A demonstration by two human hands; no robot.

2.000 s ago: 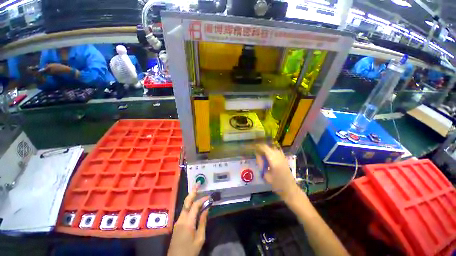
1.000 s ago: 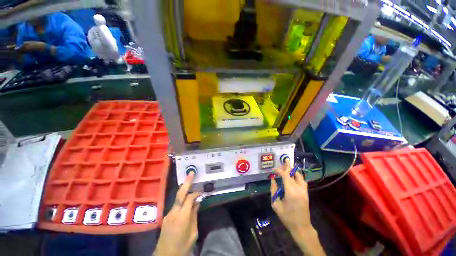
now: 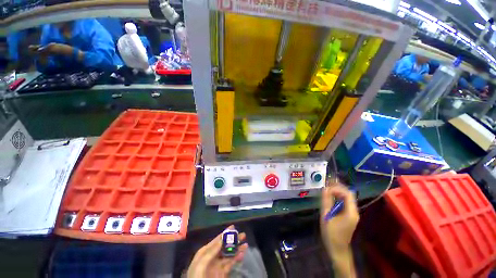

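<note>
My left hand point(image 3: 213, 257) is below the press panel, palm up, with a small dark watch housing point(image 3: 230, 242) between its fingers; a pale square and a green spot show on the housing. My right hand point(image 3: 340, 217) is right of the panel, slightly blurred, holding a thin blue stick point(image 3: 334, 209). Neither hand touches the green start buttons point(image 3: 219, 182). The bench press point(image 3: 400, 54) stands in front, its dark ram point(image 3: 272, 87) behind the yellow guard. A pale block point(image 3: 269, 130) shows below the ram; the dark ring is not visible.
A red-orange tray point(image 3: 142, 157) lies left, white square parts in its nearest row. A clipboard point(image 3: 32, 184) is far left. A blue control box point(image 3: 400, 155) with a clear tube point(image 3: 424, 100) and stacked red trays point(image 3: 451, 217) are right. A person in blue point(image 3: 81, 43) sits across.
Both hands have left the start buttons. My left hand moved down and turned up with the housing; my right moved right with the blue stick. The block's ringed top no longer shows.
</note>
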